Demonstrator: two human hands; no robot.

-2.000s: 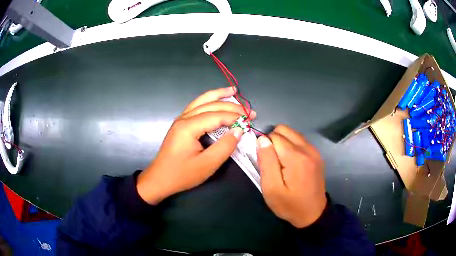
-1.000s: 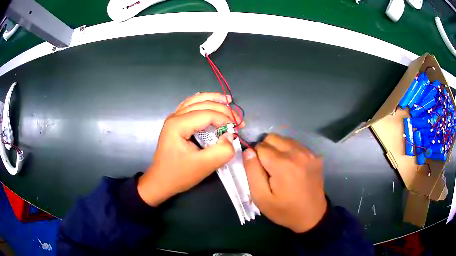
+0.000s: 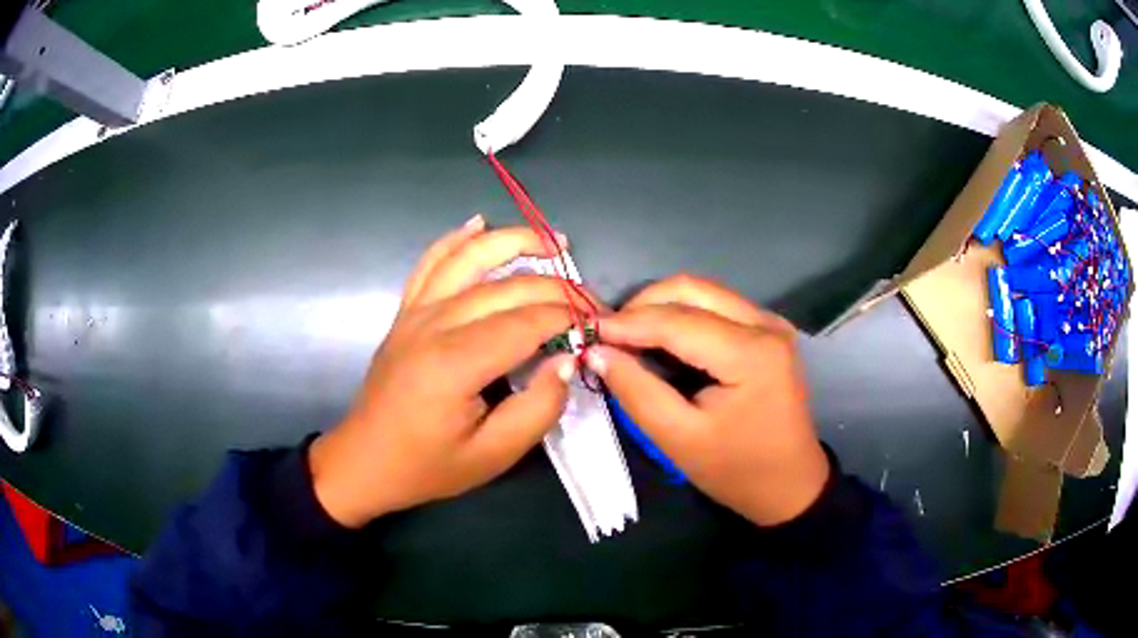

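My left hand (image 3: 456, 374) holds the white open housing half (image 3: 590, 464) near its upper end; its jagged tail points down toward me. A small green circuit board (image 3: 560, 339) shows between my fingertips. My right hand (image 3: 718, 386) pinches at the board's right edge, on the small white connector or wires there; the fingers largely hide it. A blue battery cell (image 3: 649, 439) lies beside the housing, partly under my right hand. Red lead wires (image 3: 530, 206) run from the board up to the white curved arm (image 3: 522, 115), which lies across the white edge strip.
A brown cardboard box (image 3: 967, 327) of blue cells (image 3: 1061, 268) stands at right. A white curved unit (image 3: 18, 405) is cut off at the left edge. A grey metal post (image 3: 81, 69) stands at upper left. The green conveyor (image 3: 749, 31) beyond the strip carries another white arm (image 3: 1076, 56).
My right fingertips have come in against the board, and a blue cell now shows beside the housing. White parts on the conveyor at upper right have changed. The whole view has shifted slightly.
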